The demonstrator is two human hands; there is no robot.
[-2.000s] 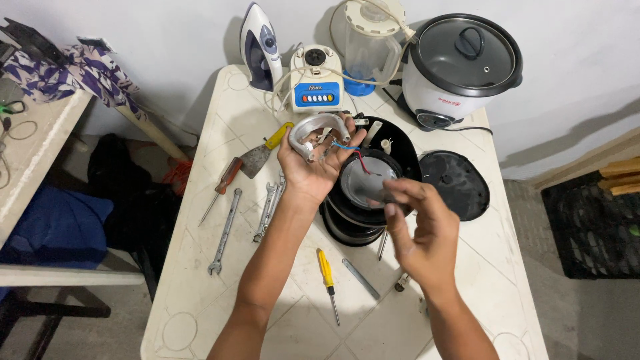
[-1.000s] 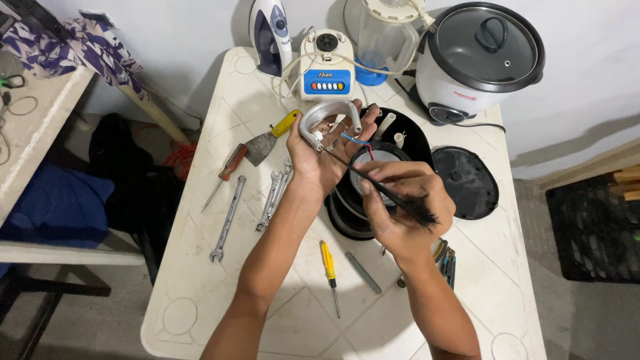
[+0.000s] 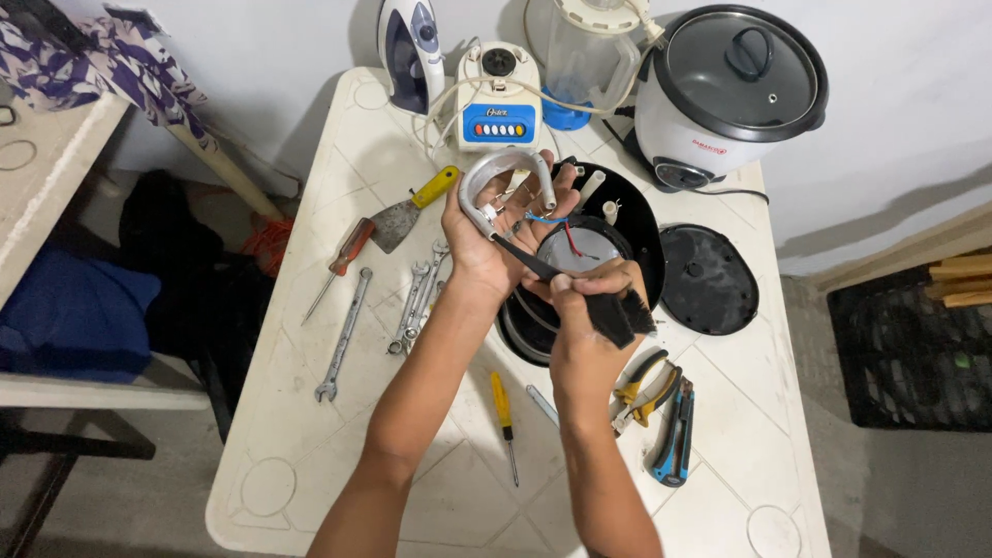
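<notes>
My left hand (image 3: 487, 246) holds a curved metal heating element (image 3: 474, 186), its open bend toward the right, with blue and red wires (image 3: 572, 239) beside the fingers. My right hand (image 3: 593, 310) grips a black brush (image 3: 612, 316); the bristles point down right, and the thin handle end meets the element's lower end. Beneath both hands is a black appliance housing (image 3: 647, 256) with a round metal plate (image 3: 585, 246) and white posts. To its right lies a round black cover (image 3: 709, 279). A yellow screwdriver (image 3: 502, 403) rests below, between my forearms.
At the back stand a clothes iron (image 3: 411, 58), an Oster blender base (image 3: 498, 101), a blender jar (image 3: 589, 62) and a rice cooker (image 3: 732, 85). A putty knife (image 3: 411, 208), red-handled screwdriver (image 3: 353, 246) and wrenches (image 3: 345, 333) lie left; pliers (image 3: 645, 387) and a utility knife (image 3: 676, 438) right.
Two seconds ago my right hand was raised over the housing with its fingers spread. It now holds the brush against the element, which my left hand still holds.
</notes>
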